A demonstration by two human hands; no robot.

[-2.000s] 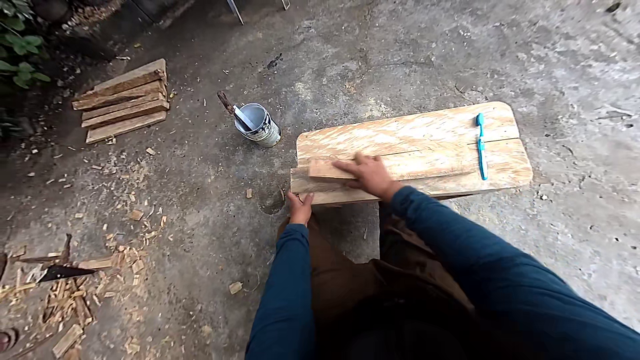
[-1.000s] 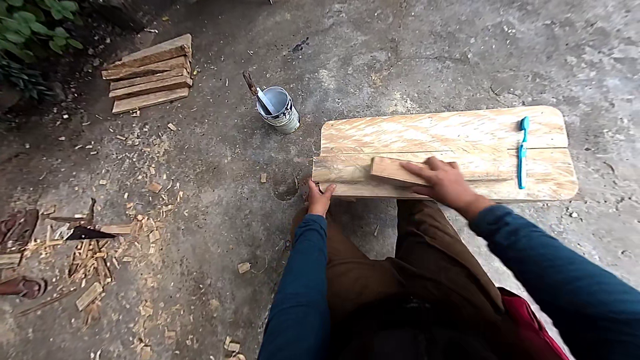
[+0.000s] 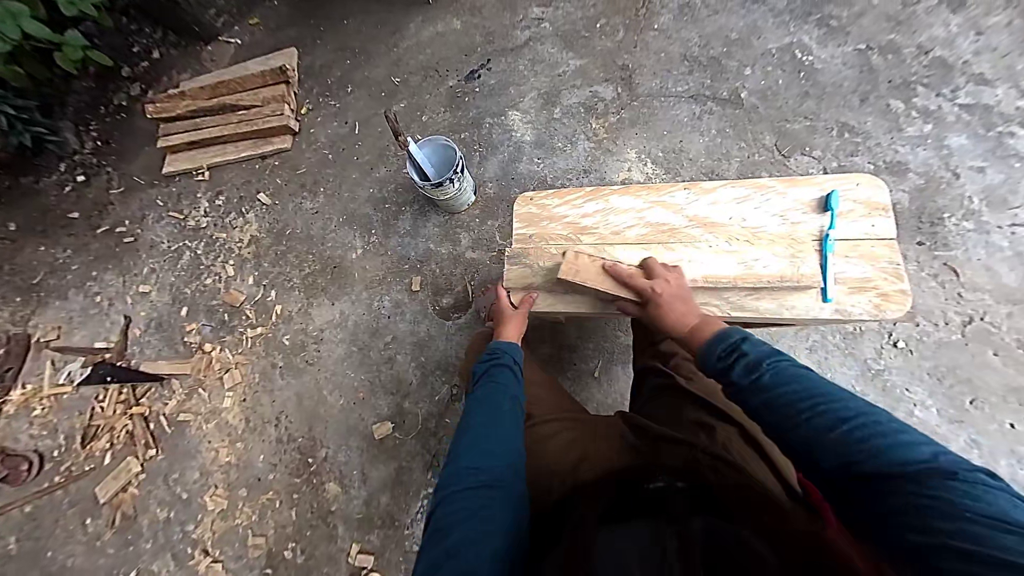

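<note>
My right hand (image 3: 660,296) grips a small wooden block (image 3: 592,270), which lies slantwise against a flat board (image 3: 752,264) on a low wooden bench top with rounded right corners (image 3: 640,212). At the left end, my left hand (image 3: 510,312) holds the board and bench edge between thumb and fingers; some of its fingers are hidden. Across the right part of the bench top lies a blue toothbrush (image 3: 829,248), beyond the board's right end.
Behind the bench's left end stands a paint can (image 3: 456,190) with a brush-like tool in it. Stacked wood pieces (image 3: 228,112) lie at the upper left. Wood chips (image 3: 232,376), a dark blade (image 3: 120,374) and part of a person's sandalled foot (image 3: 20,466) are at the left.
Between the first frame and the second, my right hand and the block moved right along the board; they are now back a little to the left. The view has shifted.
</note>
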